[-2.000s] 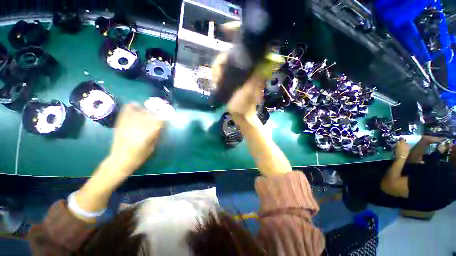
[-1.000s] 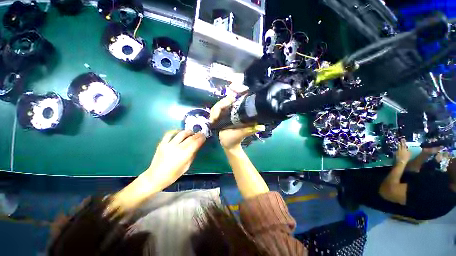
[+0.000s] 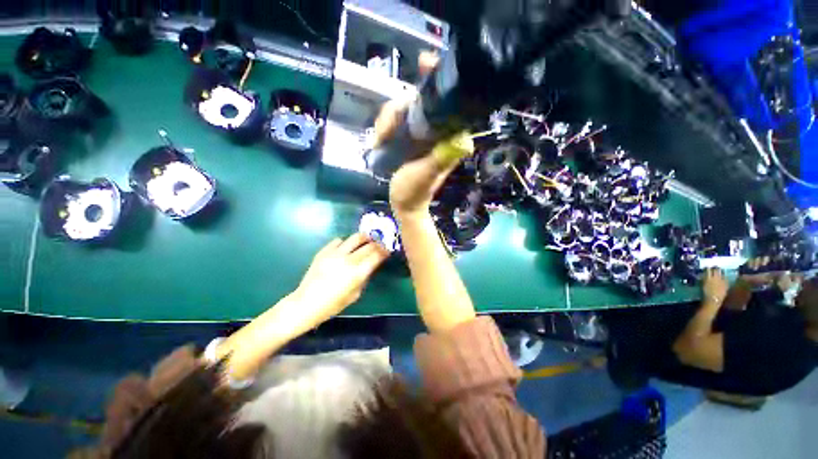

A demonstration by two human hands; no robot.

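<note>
My left hand [image 3: 345, 273] is closed on a motor unit [image 3: 378, 228] with a pale disc face, low on the green mat in front of me. My right hand [image 3: 417, 179] is raised beside the front of the screw feeder [image 3: 366, 100] and holds the electric screwdriver [image 3: 429, 115], a dark, blurred cylinder. A yellow fitting [image 3: 454, 147] shows at the hand. The screwdriver's tip and the feeder's pick-up tray are partly hidden or blurred.
Housings with pale plates [image 3: 173, 186] stand at left, with black housings [image 3: 56, 100] beyond. Finished motor assemblies [image 3: 610, 215] are heaped right of the feeder. A dark conveyor with rails [image 3: 673, 99] runs behind. Another person's arm [image 3: 704, 327] is at the far right.
My right hand and the screwdriver have moved from the motor unit up to the feeder. My left hand and the unit have shifted slightly right.
</note>
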